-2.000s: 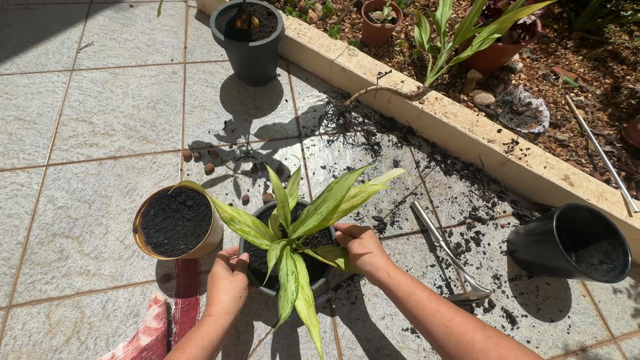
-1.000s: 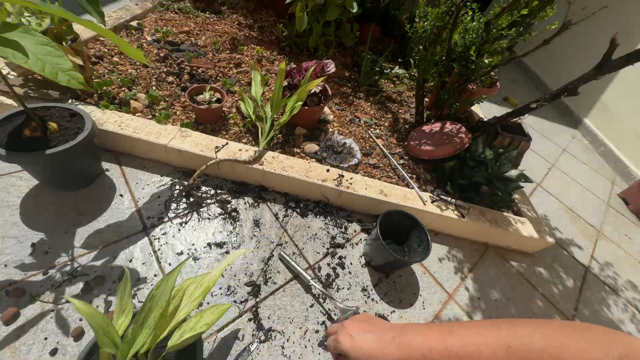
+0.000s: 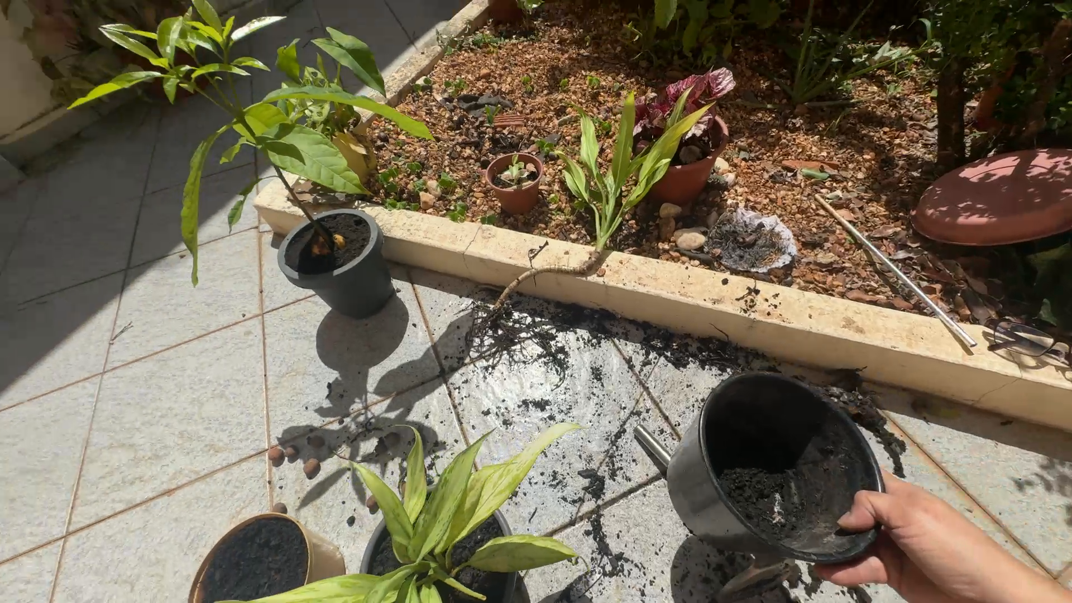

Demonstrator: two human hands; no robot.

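Observation:
My right hand [image 3: 913,536] grips the rim of a black plastic pot [image 3: 775,469] at the lower right, thumb inside and fingers outside. The pot is tilted toward me, with some dark soil in its bottom. A metal-handled hand tool [image 3: 653,446] lies on the tiles, partly hidden behind and under it. Left of it, a leafy potted plant [image 3: 452,519] stands at the bottom edge beside a tan pot of dark soil [image 3: 255,557]. My left hand is out of view. An uprooted plant [image 3: 605,188] leans over the border, its bare roots [image 3: 511,322] on the tiles.
A dark grey pot with a sapling [image 3: 347,268] stands against the cream border [image 3: 720,293]. Beyond it, the gravel bed holds small terracotta pots [image 3: 513,197], a metal rod [image 3: 896,272] and a round reddish lid or saucer [image 3: 997,197]. Glasses [image 3: 1030,339] lie on the border; soil litters the tiles.
My right hand, at the hand tool a second ago, now holds the black pot, which stood on the tiles. My left hand, at the leafy plant's pot two seconds ago, has left view.

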